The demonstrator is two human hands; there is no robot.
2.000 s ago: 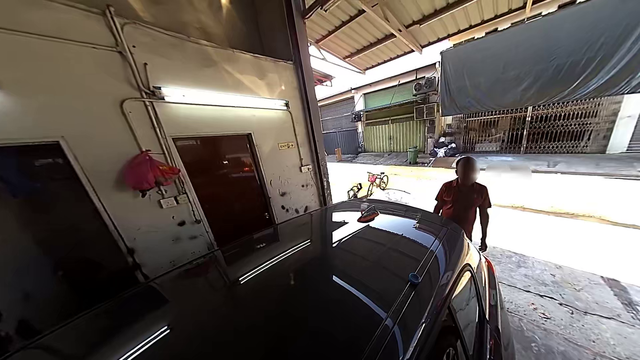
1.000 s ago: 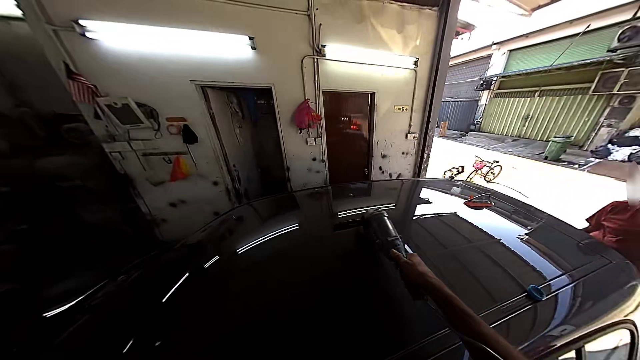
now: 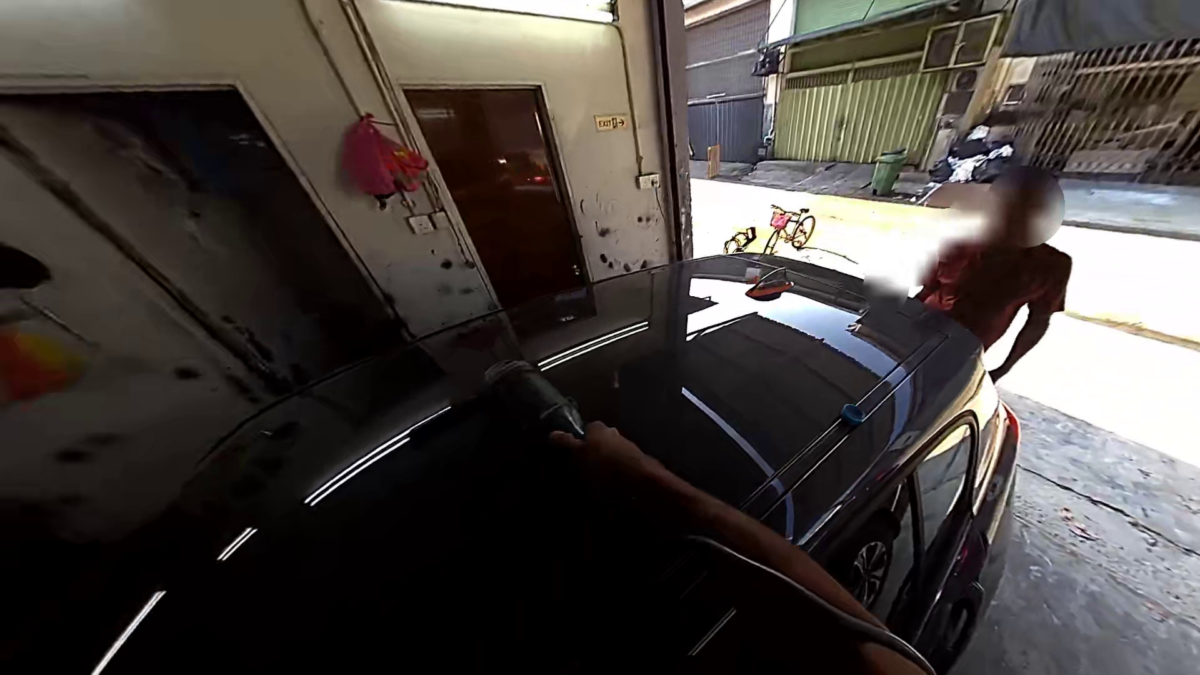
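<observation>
My right hand (image 3: 605, 450) reaches in from the lower right and is closed around the end of a dark, rounded handheld tool (image 3: 539, 398), which looks like a power polisher. The tool lies low over the glossy dark roof of a car (image 3: 750, 375); shadow hides whether it touches the surface. A dark cord or hose (image 3: 797, 586) runs along my forearm. Near the roof's side rail sits a small blue round object (image 3: 852, 413). A red-orange fin-shaped piece (image 3: 770, 290) stands towards the far end of the roof. My left hand is not in view.
A person in a red shirt (image 3: 998, 281) stands beyond the car's far right corner. A wall with a brown door (image 3: 502, 187) and a hanging pink bag (image 3: 375, 159) borders the left. A bicycle (image 3: 790, 230) and a green bin (image 3: 888, 172) are outside.
My right hand and the tool, not in view two seconds ago, are over the roof in the two later frames. The view has swung left, then partly back right.
</observation>
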